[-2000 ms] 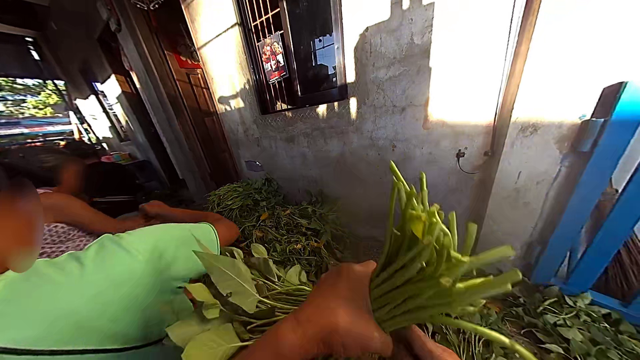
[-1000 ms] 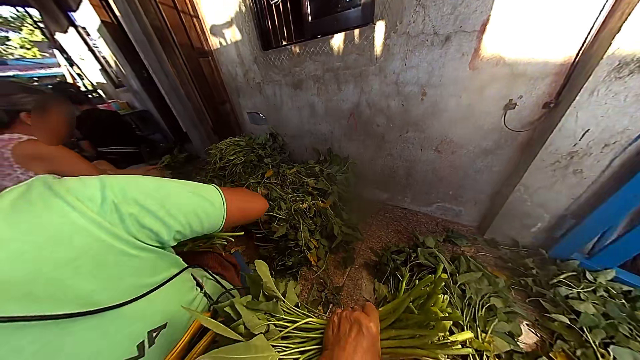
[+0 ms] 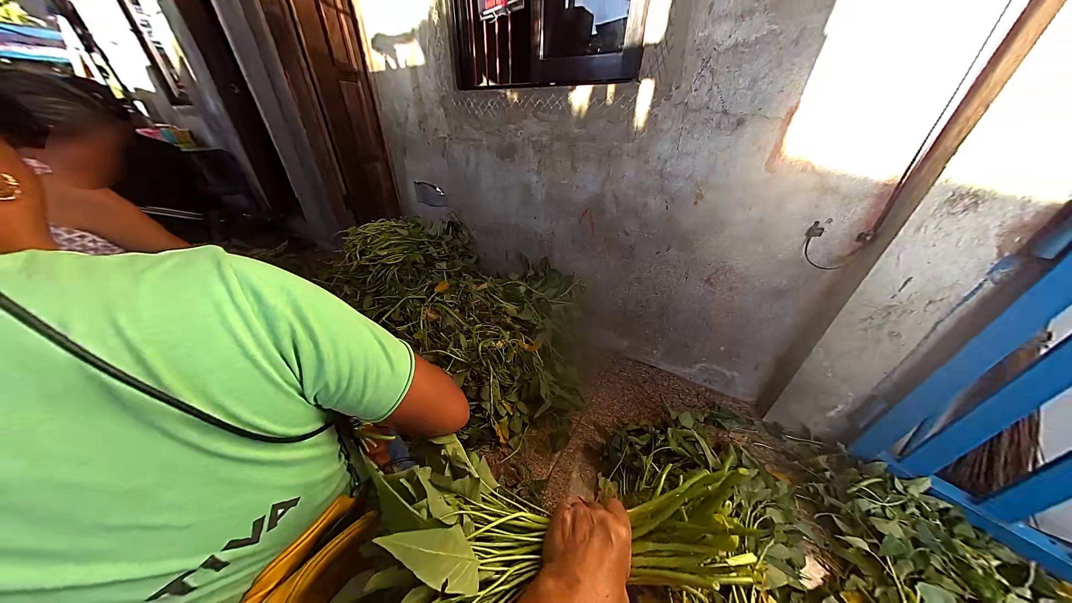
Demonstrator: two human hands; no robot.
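My left hand (image 3: 584, 540) is closed around the stems of a bunch of leafy greens (image 3: 682, 544) at the bottom centre. The bunch lies roughly sideways, its broad leaves to the left of my fist and its thick, pale cut stem ends to the right. Part of the bunch runs below the frame edge. My right hand is not in view. Beyond my left hand, loose leafy greens (image 3: 662, 444) lie on the ground.
A person in a green shirt (image 3: 167, 377) sits close on the left, beside a yellow-brown item (image 3: 310, 553). Another person (image 3: 109, 209) is farther back. A large heap of greens (image 3: 469, 327) rests against the concrete wall (image 3: 670, 226). At right stand blue slats (image 3: 988, 410) with greens (image 3: 904, 528) around their base.
The bunch was raised with its stem ends upward, and both my hands were at it two seconds ago; now it lies lower and sideways in my left hand. My right hand has left the view.
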